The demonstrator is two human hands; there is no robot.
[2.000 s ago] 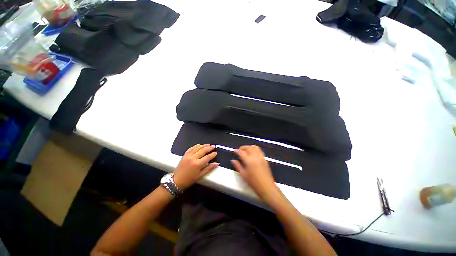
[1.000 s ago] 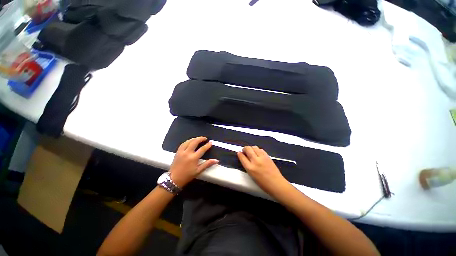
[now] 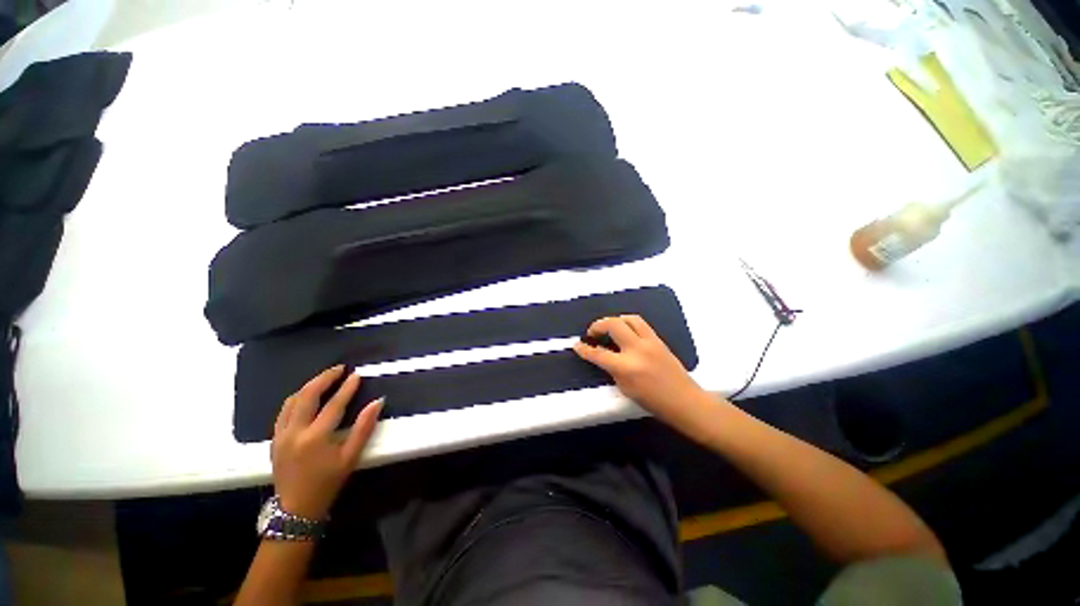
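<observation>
A long black zipper panel [image 3: 474,385] lies flat at the table's near edge. White table shows through its long centre slot. My left hand [image 3: 317,436] rests on the panel's left part, fingertips at the slot's left end, fingers apart. My right hand [image 3: 634,359] is at the slot's right end, its fingertips drawn together on the panel; whether they pinch a slider is hidden. Beyond lie two thicker black panel stacks, a nearer one [image 3: 438,243] and a farther one [image 3: 420,154], each with a raised ridge.
Slim snips [image 3: 770,292] with a dark cord lie right of the panel. A bottle with amber contents [image 3: 900,237] and a yellow strip [image 3: 944,109] lie farther right. Black pieces [image 3: 47,178] are piled at far left. The white table [image 3: 533,432] ends just before my body.
The view has turned right. My right hand has moved along the slot to its right end. My left hand stays near the left end. The slot shows open over more of its length.
</observation>
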